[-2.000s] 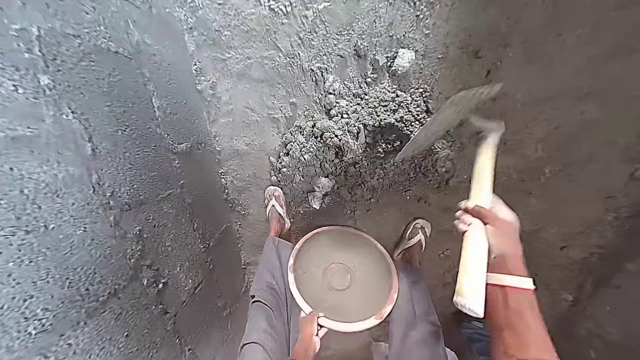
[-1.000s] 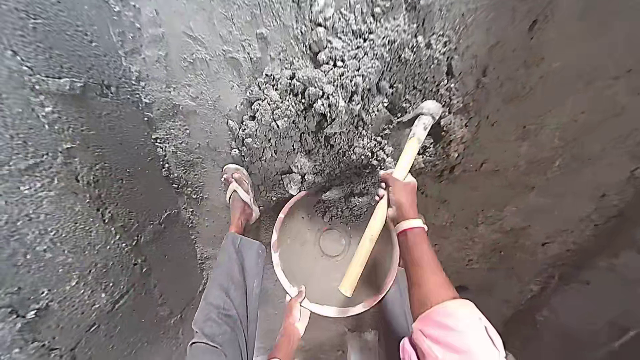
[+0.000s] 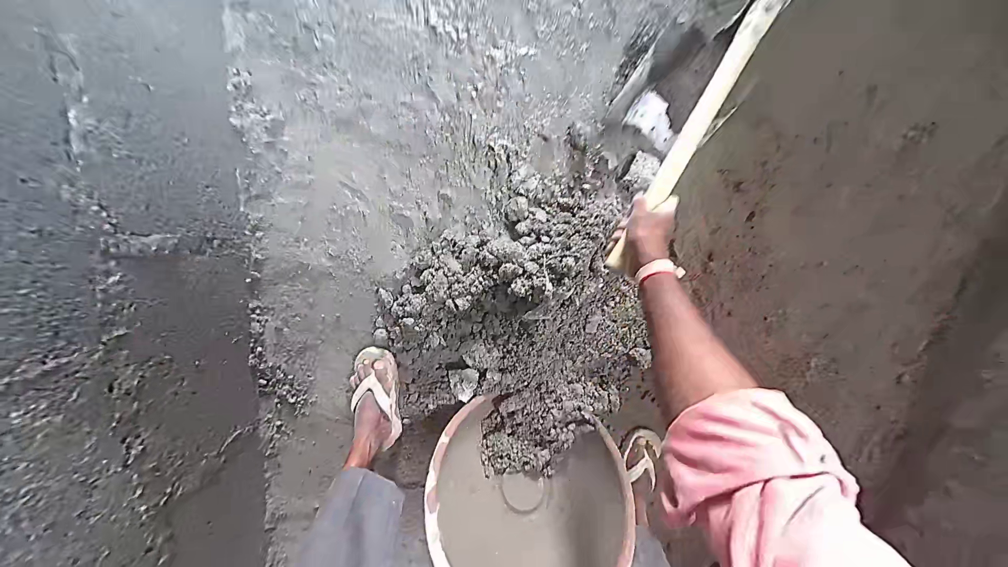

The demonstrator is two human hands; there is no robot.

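Observation:
My right hand (image 3: 647, 232) is closed around the lower end of a pale wooden hoe handle (image 3: 713, 98), which slants up and right; its head lies near the top edge and is mostly out of sight. A heap of lumpy grey mortar mix (image 3: 504, 276) lies on the ground left of that hand. Some of the mix rests inside the far part of a round shallow pan (image 3: 431, 504), which is tilted against the heap between the feet. My left hand is outside the view.
A sandalled foot (image 3: 376, 394) stands left of the pan, another (image 3: 642, 457) right of it. A whitish lump (image 3: 650, 118) lies beyond the heap. At the left, the grey ground has a rough raised edge (image 3: 256, 339).
My right hand and the hoe have moved up, away from the pan. More mix lies in the pan than one second ago. My left hand, earlier on the pan's rim, has gone out of view.

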